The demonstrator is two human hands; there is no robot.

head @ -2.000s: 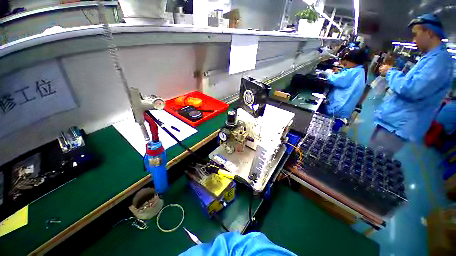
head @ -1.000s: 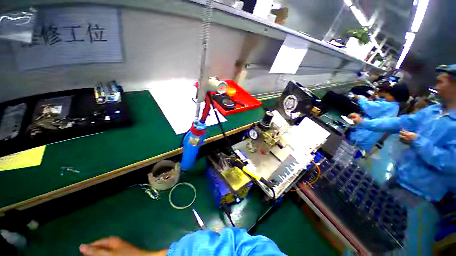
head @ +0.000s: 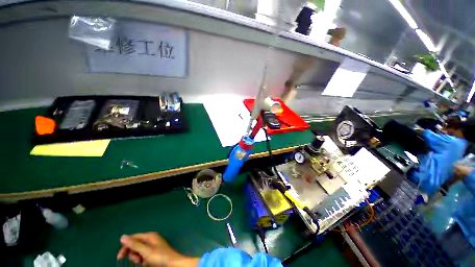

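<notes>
My right hand point(head: 148, 249) is low in the view, at the end of a blue sleeve, over the green lower mat point(head: 172, 227). Its fingers point left and are partly curled. No held item shows, but the hand is blurred and its underside is hidden. A thin pale pointed tool point(head: 231, 233) lies just above the sleeve. A pale wire ring point(head: 220, 207) lies beside a round pot point(head: 207, 183) with coppery bits. My left hand is not in view.
A black parts tray point(head: 112, 119) and yellow sheet point(head: 70, 148) lie on the upper shelf. A blue screwdriver point(head: 238, 159) hangs centrally. A soldering unit point(head: 268, 201) and press fixture point(head: 325, 180) stand right. A dropper bottle point(head: 54, 217) and crumpled wipe point(head: 48, 259) lie left.
The view has turned left, bringing the whole black tray, bottle and wipe into sight. My right hand has come into view from below, and its fingers are more curled than one second ago.
</notes>
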